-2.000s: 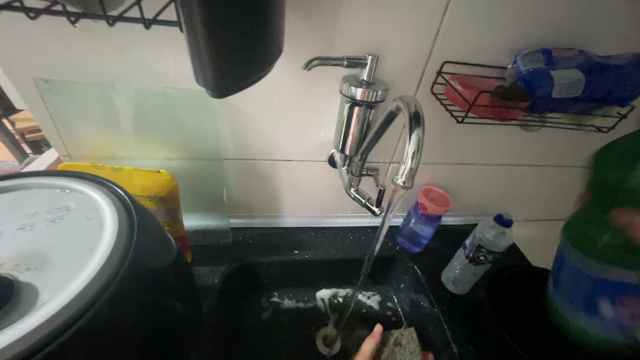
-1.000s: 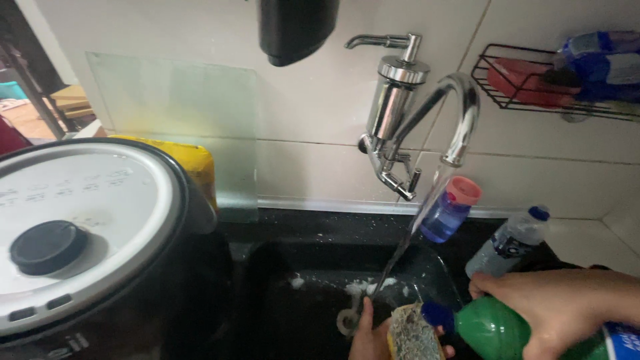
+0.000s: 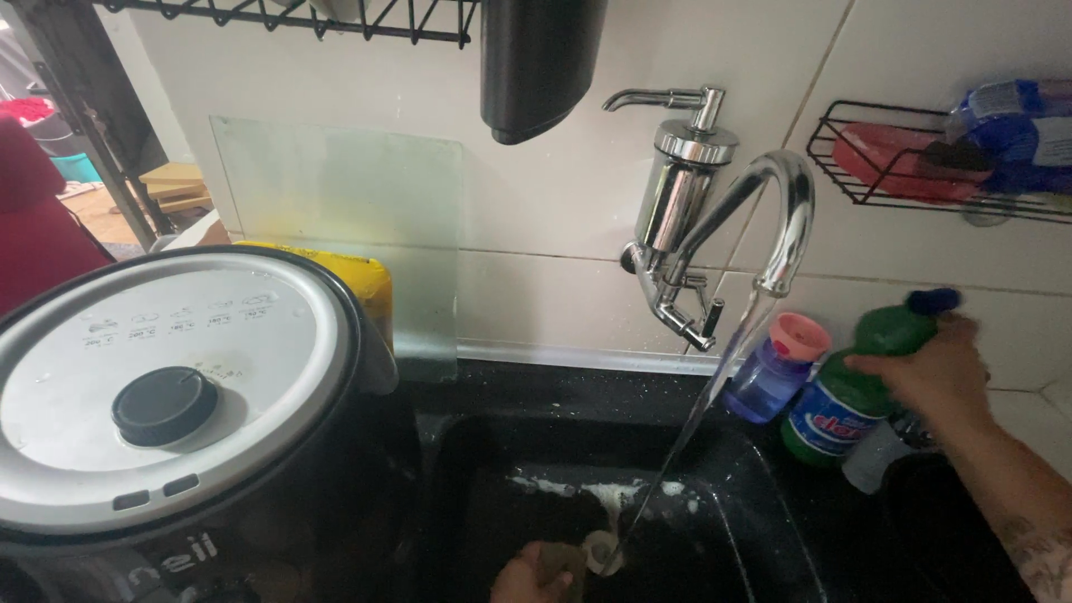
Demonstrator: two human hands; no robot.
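Note:
My right hand (image 3: 938, 368) grips the neck of a green plastic bottle (image 3: 846, 402) with a dark blue cap, upright at the back right of the sink. Low in the black sink (image 3: 536, 435), my left hand (image 3: 529, 576) holds a sponge (image 3: 561, 569), partly cut off by the lower edge. Water runs from the chrome faucet (image 3: 787, 226) past the sponge onto the drain (image 3: 603, 548). White suds lie on the basin. A purple bottle with a pink top (image 3: 775, 368) stands left of the green one, and a clear bottle (image 3: 871, 456) is partly hidden behind my right hand and the green bottle.
An air fryer (image 3: 276, 486) fills the left side, with a yellow package (image 3: 364, 280) behind it. A glass panel (image 3: 343, 201) leans on the tiled wall. A wire basket (image 3: 879, 197) hangs at right; a black container (image 3: 540, 67) hangs above.
One second ago my right hand held the green bottle tilted, its cap by the sponge. Now the bottle is upright beside the purple one. My left hand still holds the sponge.

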